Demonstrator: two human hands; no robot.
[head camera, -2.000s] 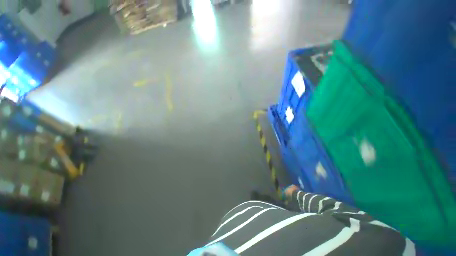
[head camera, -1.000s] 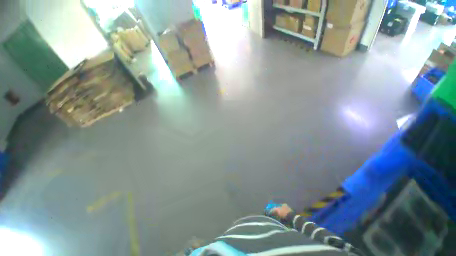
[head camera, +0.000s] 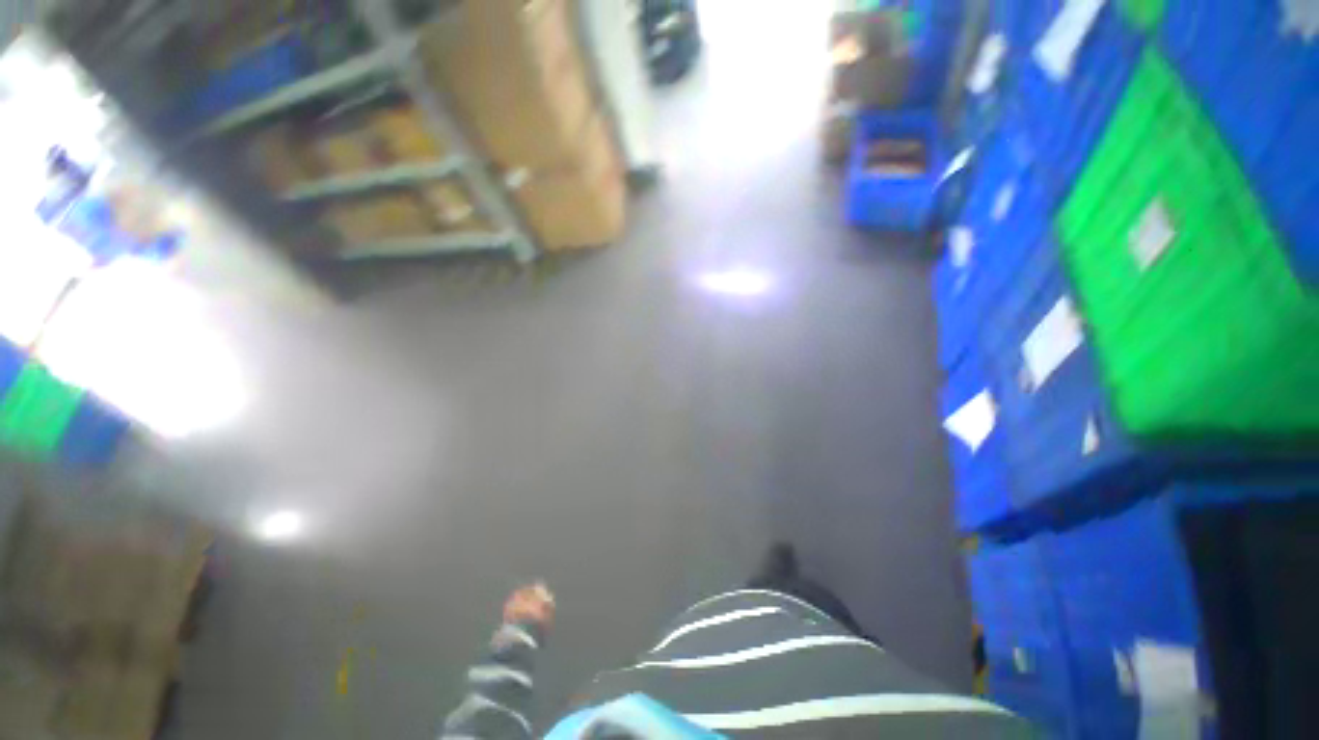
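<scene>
My left hand (head camera: 530, 604) is small and blurred at the lower left of centre, at the end of a striped sleeve, above the grey floor. I cannot tell whether it holds anything. My right hand is not in view. Stacked blue totes (head camera: 1020, 362) with white labels stand along the right side. A bright green tote (head camera: 1179, 275) is among them. A dark foot shows below centre, beyond my striped top.
A blue tote (head camera: 891, 171) stands on the floor ahead, beside brown cartons. Tall cartons (head camera: 557, 181) and a metal shelf (head camera: 383, 174) are at the upper left. A blurred brown stack (head camera: 94, 614) is at the lower left.
The view has swung right; the shelf and tall cartons have moved left in the picture. My right hand, with something blue at it, has left view. My left hand has come into clearer view.
</scene>
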